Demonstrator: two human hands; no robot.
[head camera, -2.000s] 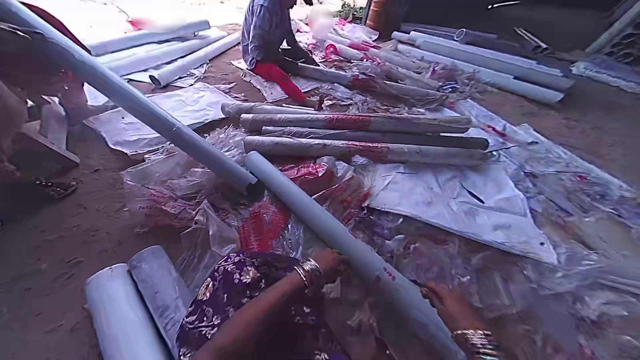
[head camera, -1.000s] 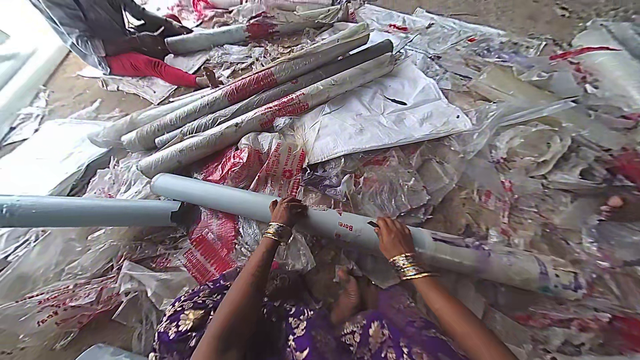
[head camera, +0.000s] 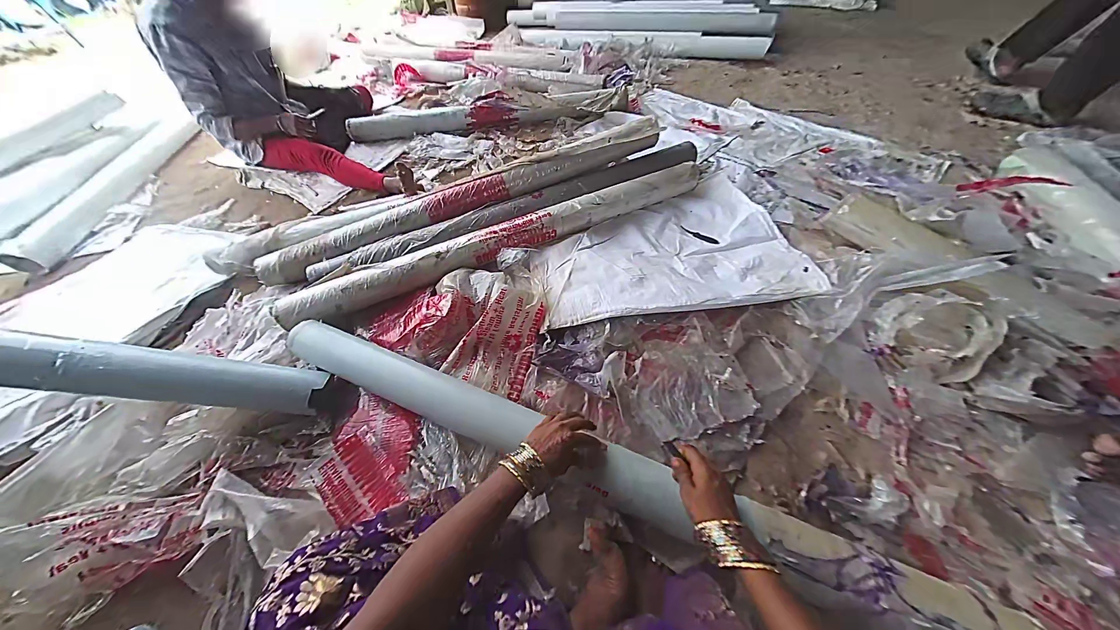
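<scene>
A long pale grey roll or pipe (head camera: 420, 381) lies slantwise before me, its far end bare and smooth, its near end still in clouded, purple-marked film. My left hand (head camera: 564, 444) rests on top of it around the middle, fingers bent over the surface; whether it grips is not clear. Farther along, my right hand (head camera: 703, 486) is closed on a small dark tool (head camera: 674, 451), perhaps a blade, at the upper edge of the roll. Both wrists bear bangles. One of my feet shows below the roll, between my forearms.
Another grey roll (head camera: 157, 372) comes in from the left, its dark end beside the first. Several film-wrapped rolls (head camera: 490, 241) lie beyond, near a white sheet (head camera: 682, 254). Torn plastic film (head camera: 691, 376) covers much ground. A seated person (head camera: 236, 105) works at upper left; another person's feet (head camera: 1011, 87) show upper right.
The view has swung and shifted since the earlier frames. Both hands stay at the roll; my left hand has moved along it toward my right hand since one second ago.
</scene>
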